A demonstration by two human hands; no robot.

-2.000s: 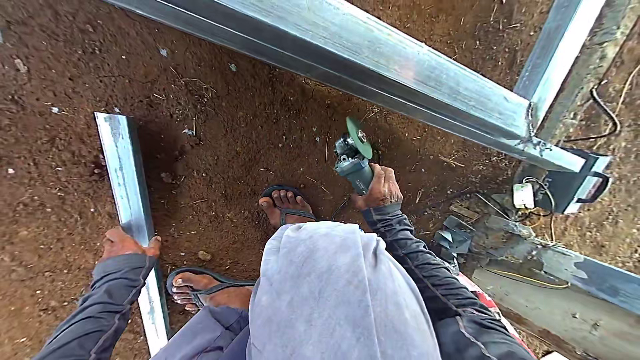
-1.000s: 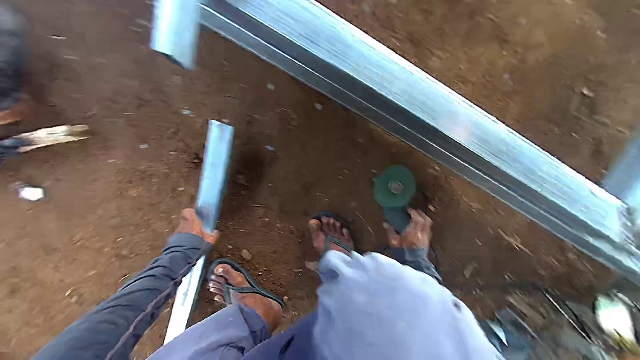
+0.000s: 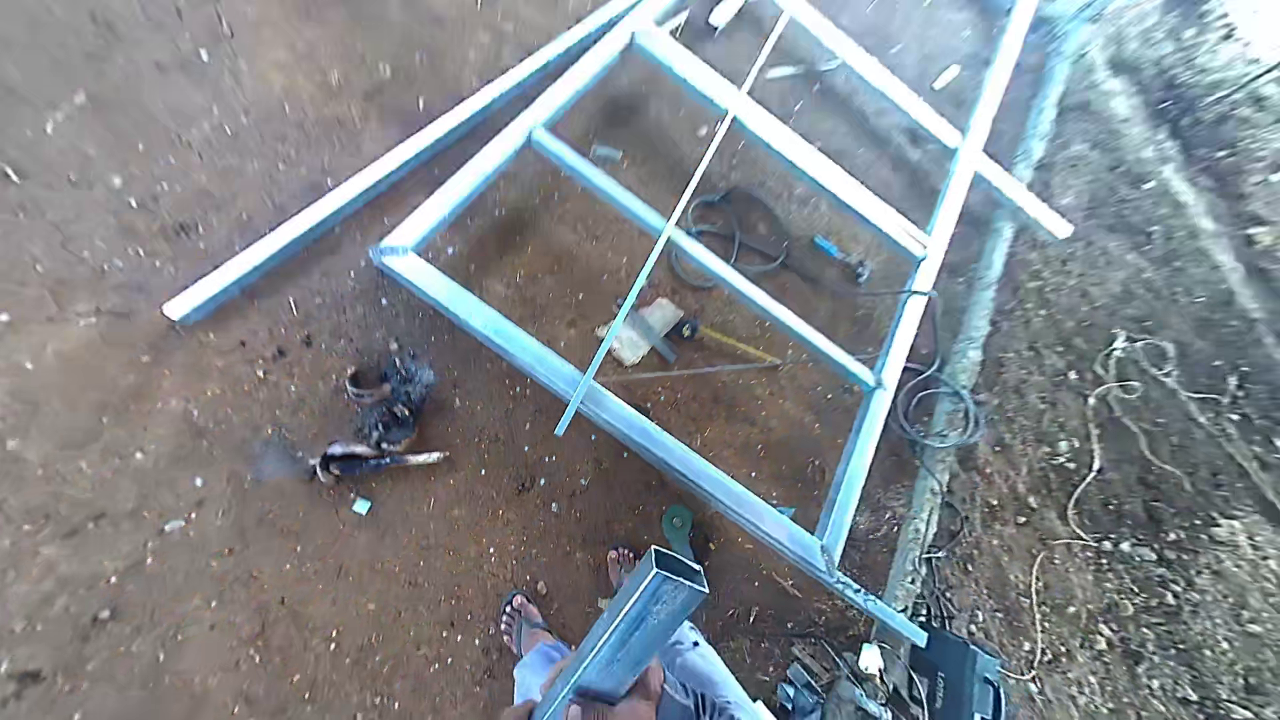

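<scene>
A rectangular hollow metal tube (image 3: 632,630) is held up at the bottom middle, its open end towards the top right. My left hand (image 3: 545,695) is partly visible at the tube's left side, largely hidden by it and the bottom edge. My right hand (image 3: 630,695) is closed around the tube's lower part. The angle grinder with its green disc (image 3: 677,522) lies on the soil just past the tube's open end, beside my foot, with no hand on it. Beyond it lies a welded metal frame (image 3: 700,478).
A loose metal tube (image 3: 330,215) lies left of the frame. A thin bar (image 3: 660,245) crosses the frame. Inside are coiled cable (image 3: 735,240) and a tape measure (image 3: 690,328). A dark machine case (image 3: 955,675) stands at the lower right; burnt debris (image 3: 395,400) lies left.
The tube has come up off the ground. My right hand has let go of the grinder and now holds the tube. The view has swung up to show the whole frame.
</scene>
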